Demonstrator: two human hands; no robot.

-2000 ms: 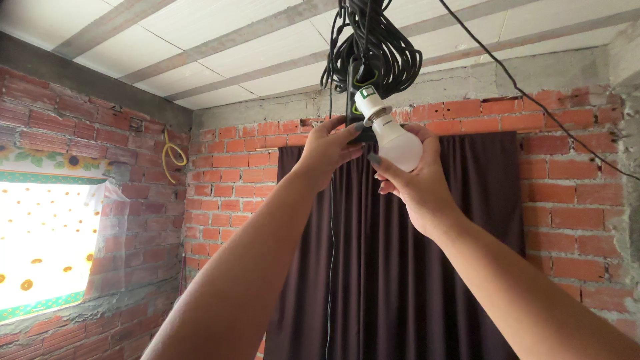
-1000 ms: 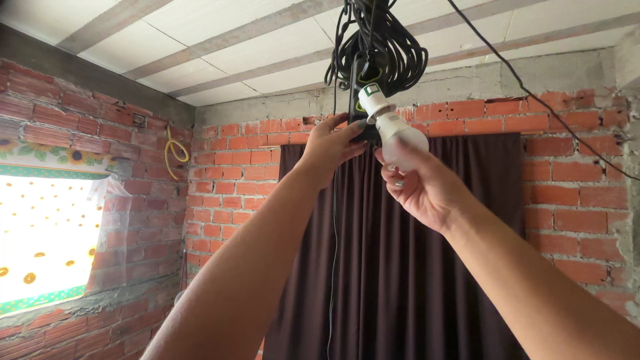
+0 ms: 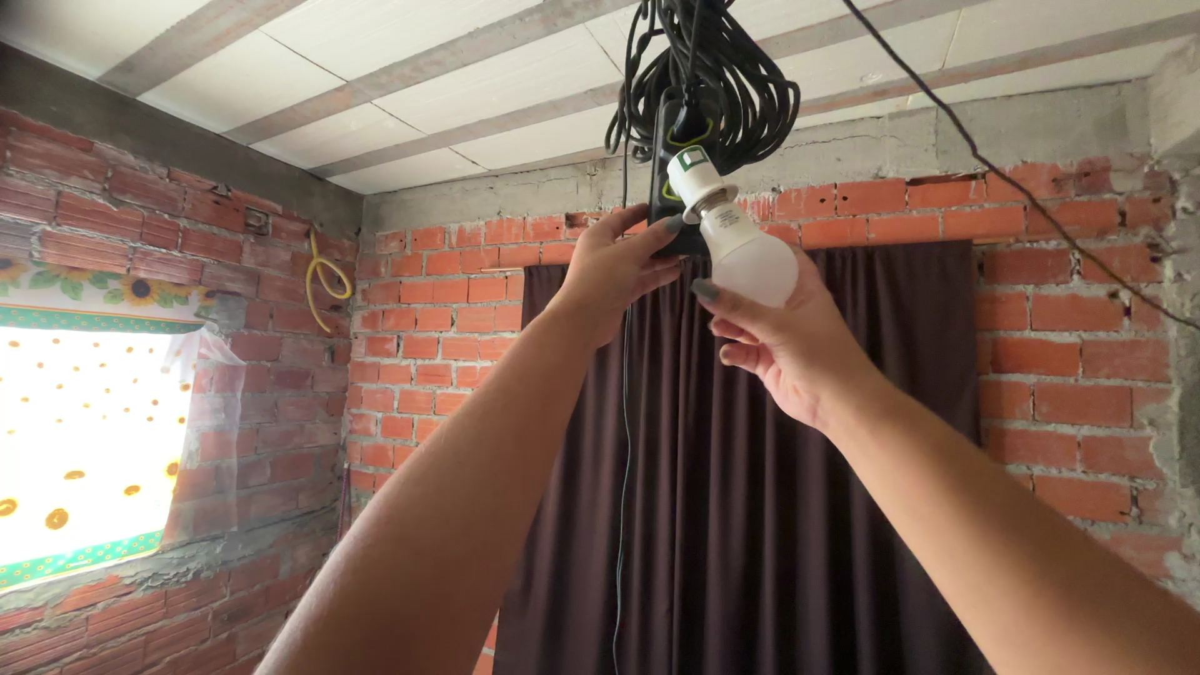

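Observation:
A black power strip (image 3: 667,141) hangs upright below a bundle of coiled black cable (image 3: 741,84). My left hand (image 3: 614,262) grips the strip's lower end. A white lamp holder (image 3: 694,178) sits at the front of the strip, tilted down to the right. The metal screw base of a white LED bulb (image 3: 750,258) shows at the holder's mouth, with part of its thread exposed. My right hand (image 3: 787,337) holds the bulb's round globe, thumb in front and some fingers hidden behind it. The bulb is unlit.
A dark curtain (image 3: 750,469) hangs behind my hands on a brick wall (image 3: 1059,291). A black cable (image 3: 975,150) slants down at the right. A thin cord (image 3: 622,506) hangs below the strip. At the left are a yellow looped hose or cable (image 3: 323,281) and a sunflower-print window curtain (image 3: 84,422).
My right hand has shifted its grip around the bulb's globe. More of the metal thread shows than a second ago. My left hand has stayed on the power strip.

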